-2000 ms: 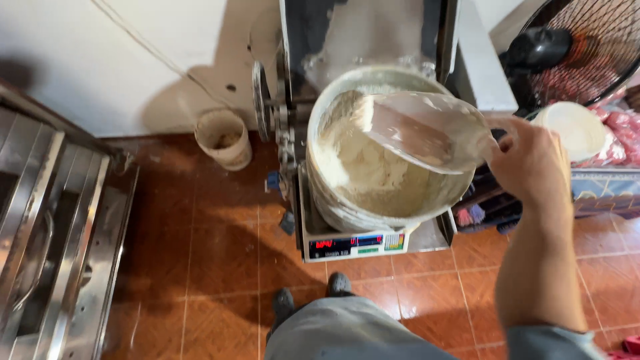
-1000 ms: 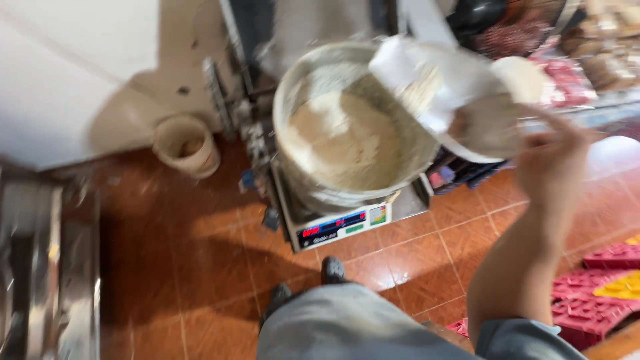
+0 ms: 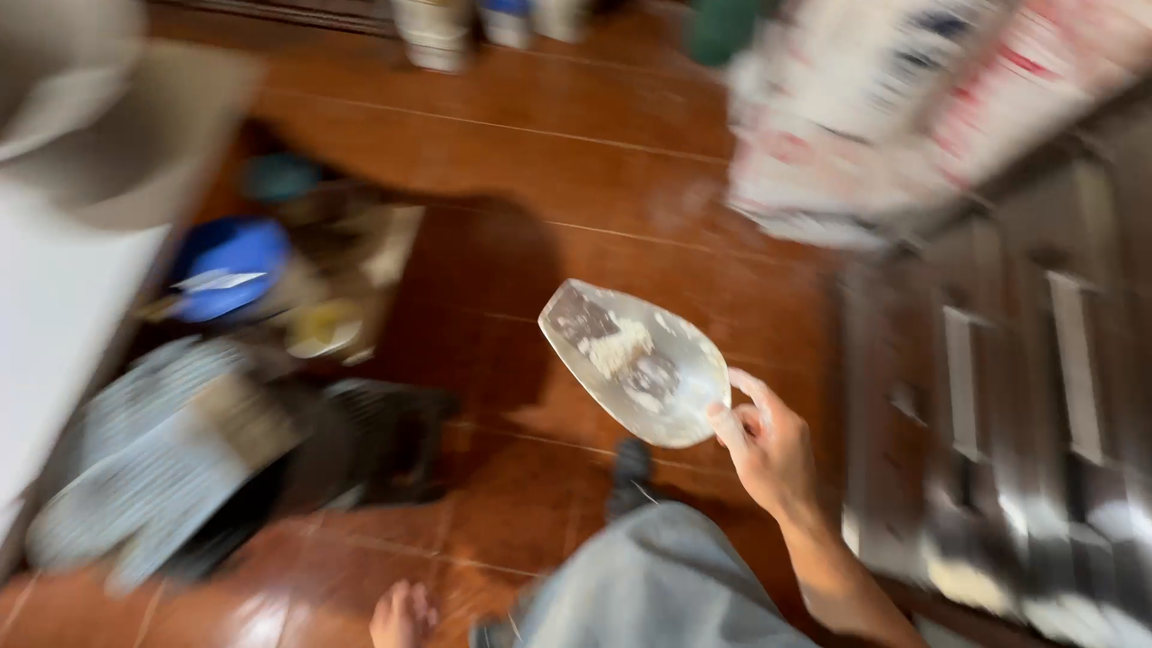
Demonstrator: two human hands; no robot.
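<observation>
My right hand [image 3: 765, 441] grips the handle end of a translucent plastic scoop [image 3: 684, 355], held over the tiled floor with its mouth pointing up and to the left. White flour-like powder clings inside the scoop, with a small clump near the middle. At the bottom edge shows part of my left hand [image 3: 403, 616]; its fingers are partly in view beside my leg, and nothing is seen in it.
Large white sacks with red print [image 3: 810, 171] stand at the upper right, beside metal racking [image 3: 972, 378]. On the left are a white table [image 3: 63, 315], a blue lid or bowl [image 3: 234, 265], and grey ribbed cloth [image 3: 171, 450]. White containers [image 3: 432, 31] stand at the top.
The view has swung away from the bucket on the scale. The scoop, earlier tipped over that bucket in my right hand, is now above the floor. My left hand has come into view.
</observation>
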